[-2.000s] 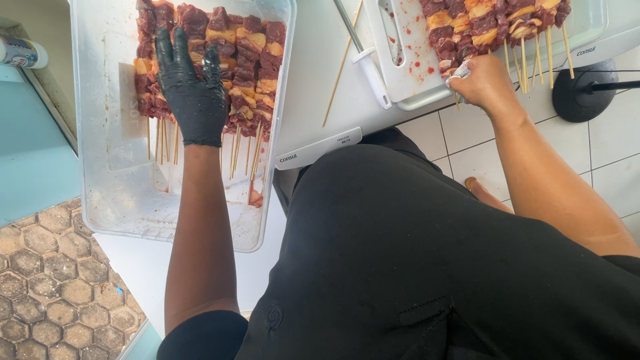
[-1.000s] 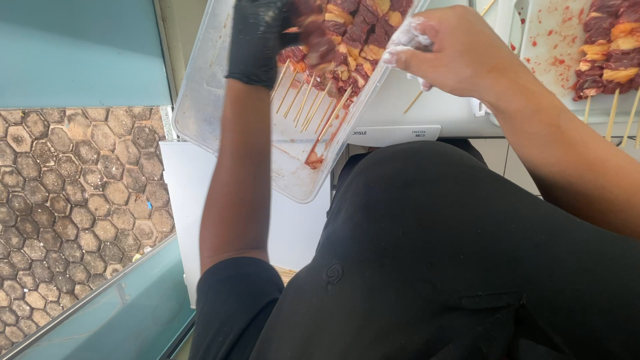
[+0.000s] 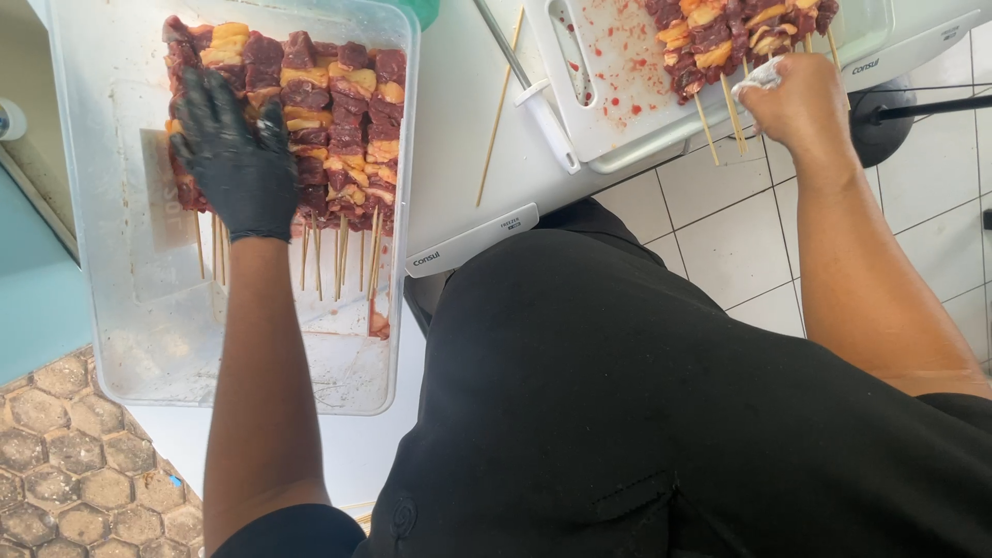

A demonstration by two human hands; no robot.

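My left hand [image 3: 236,159], in a black glove, lies flat with its fingers apart on the raw meat skewers [image 3: 345,139] in a clear plastic container [image 3: 155,341]. Their bare stick ends point toward me. My right hand [image 3: 802,101] is ungloved and pinches a crumpled white cloth or paper [image 3: 763,77]. It is beside the stick ends of more meat skewers [image 3: 713,39], which lie on a white cutting board [image 3: 620,85]. Whether it also grips a stick is hidden.
A knife with a white handle [image 3: 549,128] lies left of the board, near a loose wooden skewer [image 3: 496,116]. Both rest on a white freezer top [image 3: 453,155]. A black round base with a rod [image 3: 883,128] stands at the right over the tiled floor [image 3: 721,225].
One second ago my right hand was beside the container; now it is at the skewers on the board. My left hand, blurred over the skewers then, now rests spread on them.
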